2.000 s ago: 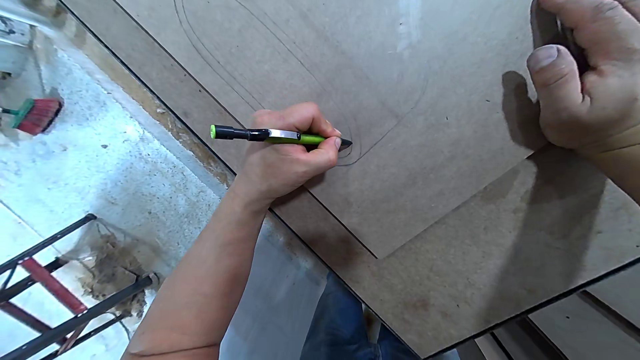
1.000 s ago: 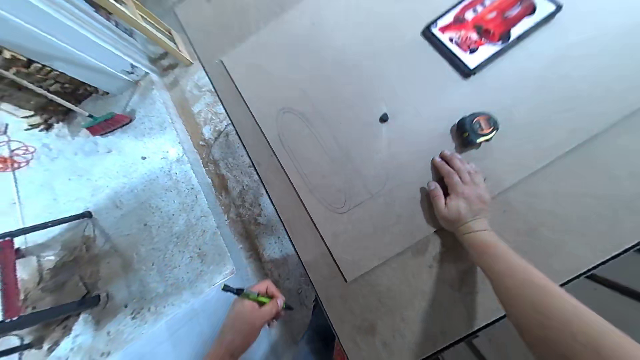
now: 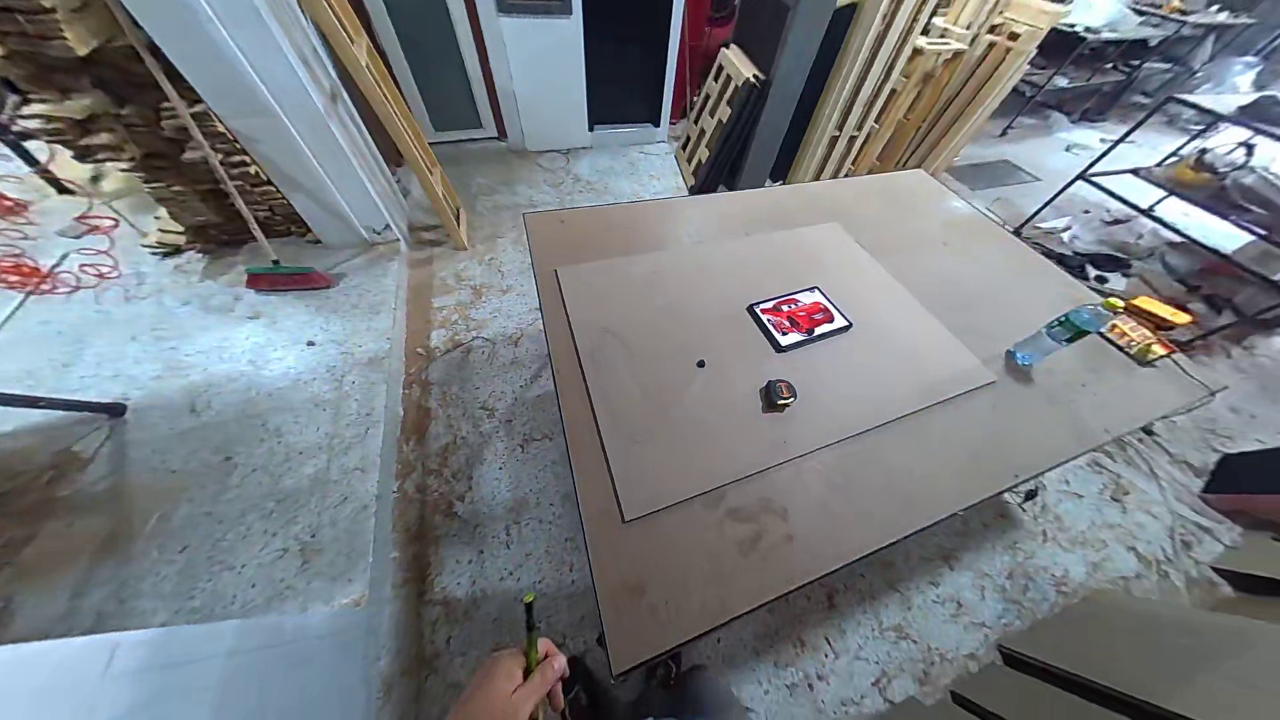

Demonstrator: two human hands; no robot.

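My left hand [image 3: 520, 682] holds a green and black pen [image 3: 530, 635] upright at the bottom of the view, off the near left corner of the table. My right hand is out of view. A smaller brown board [image 3: 690, 430] lies on the larger tabletop board [image 3: 860, 510]. On the smaller board rest a tape measure [image 3: 779, 394], a small black object [image 3: 701, 364] and a tablet [image 3: 800, 318] showing a red cartoon car. Pencil lines are too faint to make out from here.
A plastic bottle [image 3: 1060, 335] and a yellow package [image 3: 1158, 311] lie at the table's right end. Wooden frames [image 3: 900, 90] lean behind it. A red broom [image 3: 288, 279] stands on the left floor. More boards [image 3: 1150, 660] are at lower right.
My left hand was drawing on the smaller board, then moved off it with the pen. My right hand, earlier resting on the boards, has left the view. The view has swung up and back widely.
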